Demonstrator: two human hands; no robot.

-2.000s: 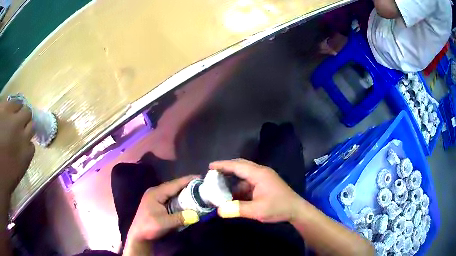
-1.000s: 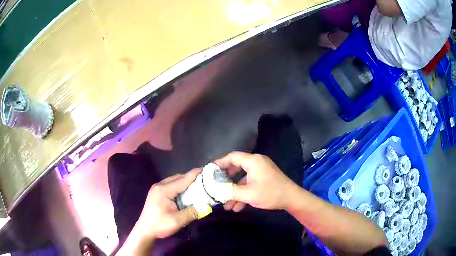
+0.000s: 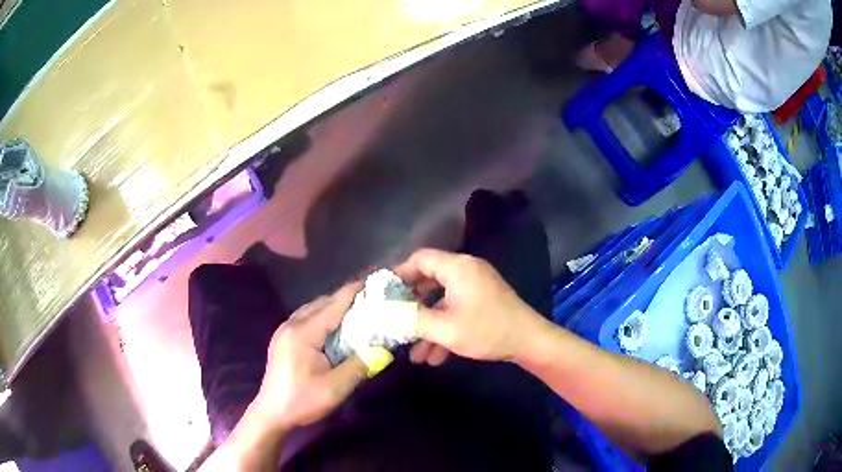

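My left hand [image 3: 314,359] holds a grey-white tubular body [image 3: 343,339] over my lap, with yellow tape on the thumb. My right hand [image 3: 471,309] is closed around a white ring piece [image 3: 383,309] at the upper right end of the tubular body; its thumb also has yellow tape. The two parts touch, and the join between them is overexposed and partly hidden by the fingers. A whitish joined piece [image 3: 46,194] is on the bench at the far left, its bumpy collar toward the right.
The tan bench [image 3: 212,83] curves across the upper left. A purple tray [image 3: 175,241] with white parts is below its edge. At right are a blue tote [image 3: 660,346] of ring pieces, a blue-edged crate [image 3: 768,184], a blue stool [image 3: 637,175] and a person in white [image 3: 752,55].
The ring piece was apart from the tube's dark mouth and is now against its end. Both hands moved slightly up. Another person's hand at far left has left the joined piece.
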